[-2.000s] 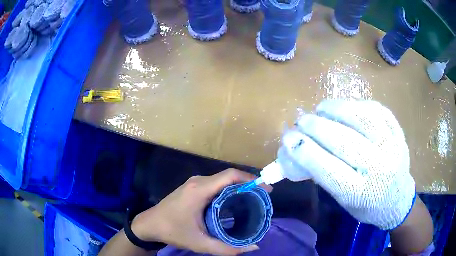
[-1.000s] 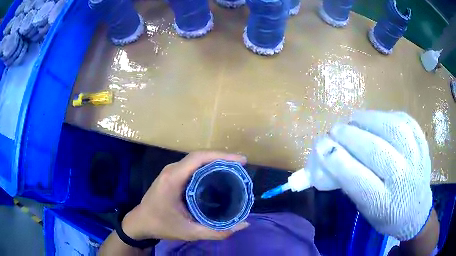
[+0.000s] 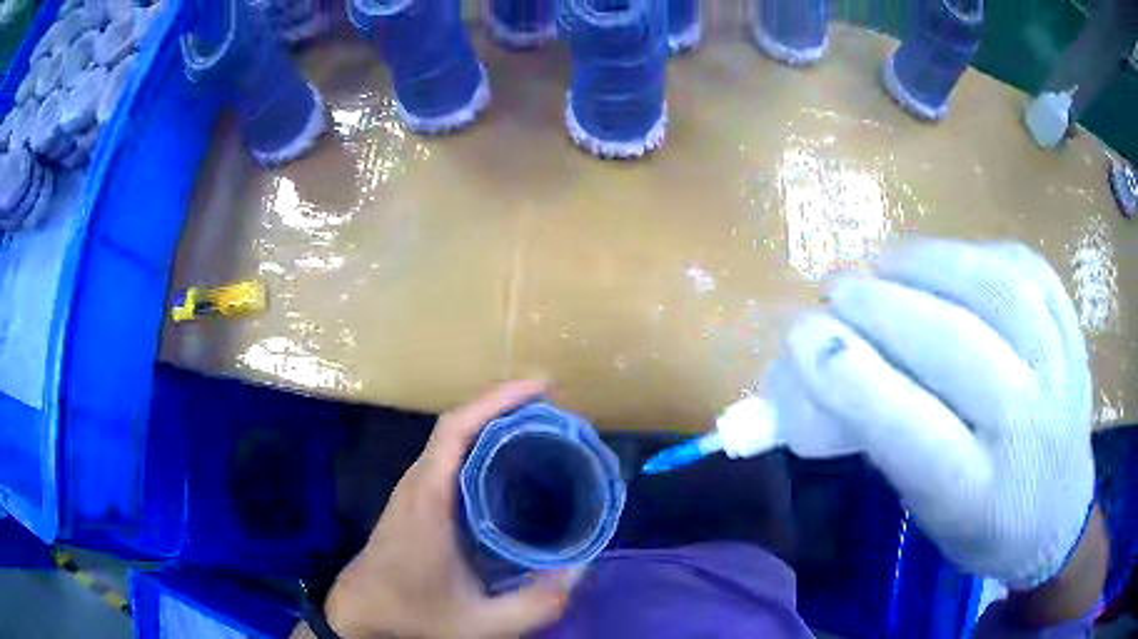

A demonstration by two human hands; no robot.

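Note:
My bare left hand (image 3: 431, 543), with a black wristband, grips a hollow blue tube part (image 3: 478, 506) below the board's front edge. The tube's round open end faces up toward me and its inside is dark. My right hand (image 3: 967, 399), in a white knitted glove, holds a small white glue bottle (image 3: 805, 418). The bottle's blue tip points left, a little to the right of the tube's rim and apart from it. The glove hides most of the bottle.
Several blue tubes with pale bumpy rims (image 3: 618, 94) stand along the back of the shiny brown board (image 3: 624, 262). A yellow tool (image 3: 222, 300) lies at left, a white bottle (image 3: 1050, 117) at far right. A blue bin (image 3: 125, 275) at left holds grey-white ring trims (image 3: 75, 75).
The bottle tip was at the tube's rim and has come away to the right. The tube has moved slightly left and turned more upright to my view. The view has also shifted.

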